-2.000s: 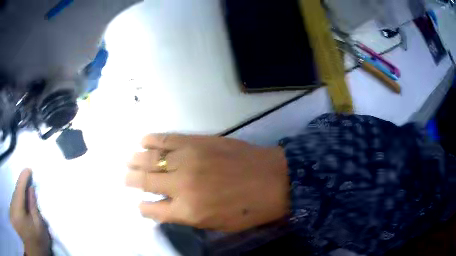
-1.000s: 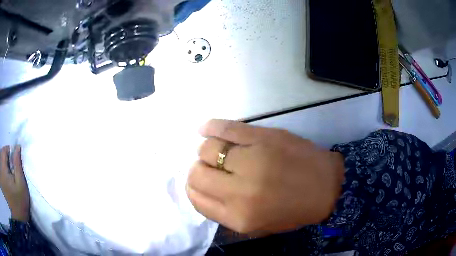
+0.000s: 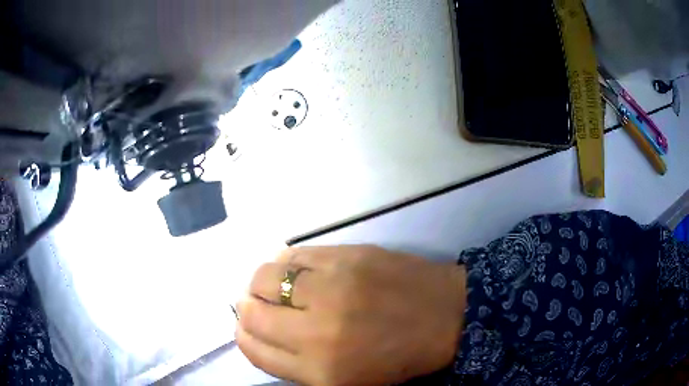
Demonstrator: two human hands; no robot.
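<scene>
White cloth [image 3: 94,328] lies on the machine table under strong glare, so its edges blend into the table. My right hand [image 3: 340,313], with a ring, is at the lower middle. Its fingers are curled down at the cloth's right side, with the fingertips hidden. I cannot tell whether they pinch the cloth. Only my left sleeve [image 3: 21,309] shows at the left edge; my left hand is not visible. The sewing machine's thread tension assembly [image 3: 177,136] and the grey block [image 3: 193,207] hang above the cloth. The needle area cannot be made out.
A dark-screened smartphone [image 3: 514,71] lies at the upper right, with a yellow ruler [image 3: 585,113] along its right side. Thread snips [image 3: 638,113] with pink and blue handles and an orange-handled tool [image 3: 642,143] lie farther right. The machine arm [image 3: 174,38] covers the upper left.
My right hand has moved down and left in the picture since one second ago. My left hand has gone out of sight, with its sleeve higher at the left edge. The grey block appears lower.
</scene>
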